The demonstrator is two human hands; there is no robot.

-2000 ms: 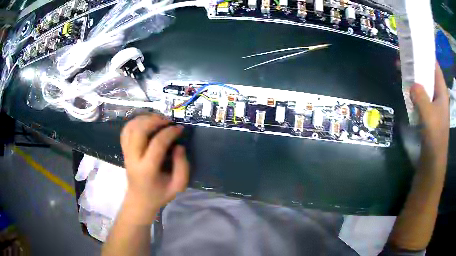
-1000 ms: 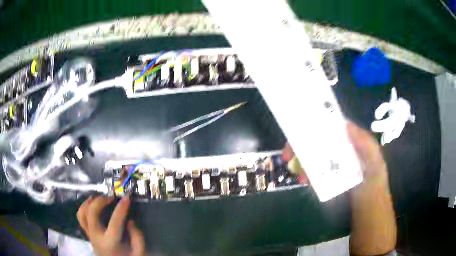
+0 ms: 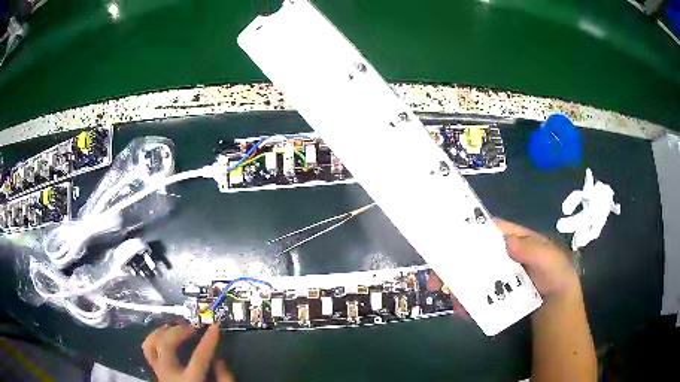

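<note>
A long white top cover (image 3: 388,149) with socket holes is tilted in the air over the bench. My right hand (image 3: 540,261) holds its lower right end; some fingers are hidden under it. The near wired base (image 3: 328,304) lies open on the bench, its right end partly behind the cover. Blue internal wires (image 3: 242,282) arch at its left end. My left hand (image 3: 183,352) is at that left end, fingertips by the base's front edge near the cord entry; whether it pinches the base is unclear. The white power cord (image 3: 142,307) runs left into a clear bag.
A second wired base (image 3: 291,163) lies behind, with tweezers (image 3: 320,225) between the two. A plug (image 3: 142,259) and bagged cord (image 3: 123,190) are at left, beside more wired bases (image 3: 56,160). A blue cup (image 3: 555,142) and white crumpled glove (image 3: 589,207) are at right. The speckled rail (image 3: 201,104) borders the green conveyor.
The cover has come from upright at the far right to a slant over the bases. My left hand stays at the base's cord end. The view has shifted, showing more of the conveyor.
</note>
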